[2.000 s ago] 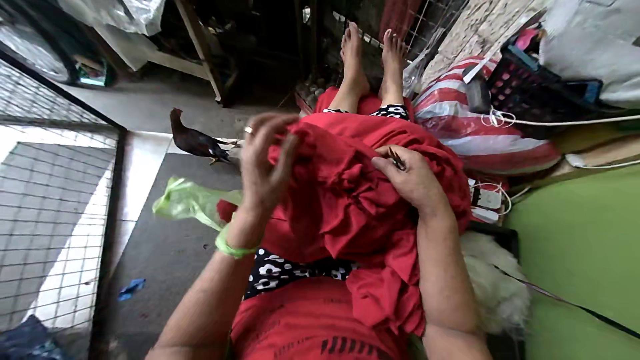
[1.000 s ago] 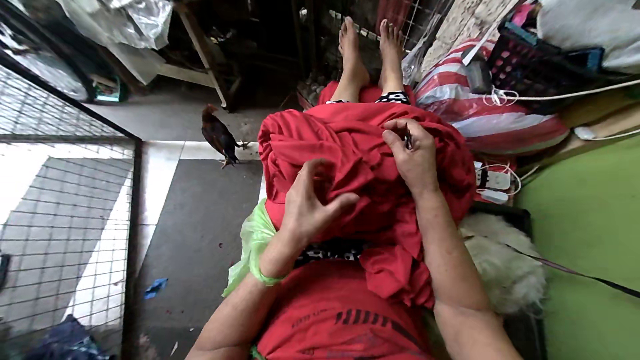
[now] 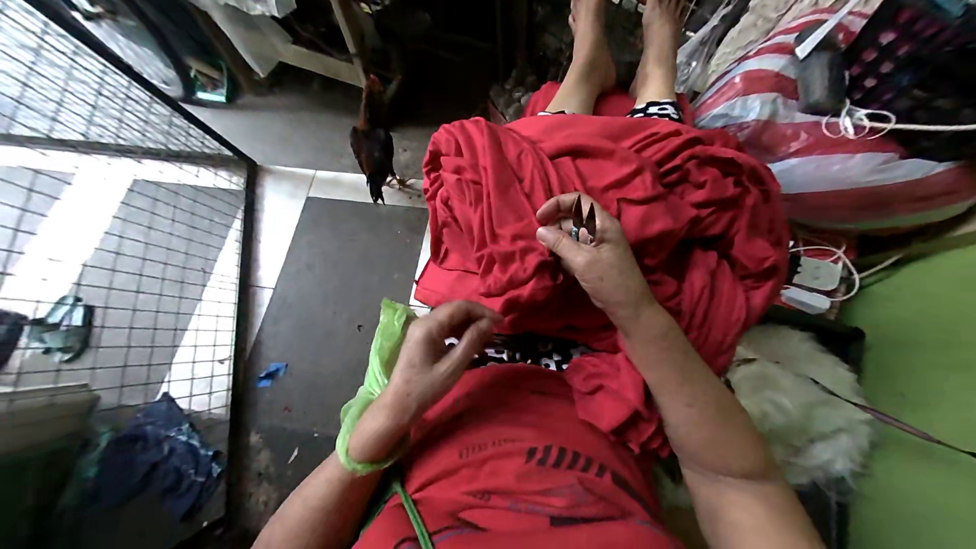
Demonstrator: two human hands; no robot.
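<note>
A large bunched red cloth [image 3: 503, 198] lies over my lap and legs. My right hand [image 3: 598, 255] rests over it, curled around small thread snips [image 3: 583, 217] whose two pointed blades stick up between the fingers. The snips' blades are parted. My left hand [image 3: 446, 347] is near my waist at the cloth's lower left edge, fingers bent and apart, holding nothing that I can see. A light green plastic bag [image 3: 375, 381] is looped around my left wrist and hangs beside it.
A dark chicken [image 3: 374, 145] stands on the floor at left. A wire mesh gate [image 3: 248, 305] is farther left. At right are a red-and-white striped bag [image 3: 823, 168], a white extension socket [image 3: 820, 273], white fur [image 3: 801, 404] and a green surface [image 3: 915, 343].
My left hand has moved from over the red cloth down toward my waist. The right hand stays over the cloth with the snips. The chicken has turned.
</note>
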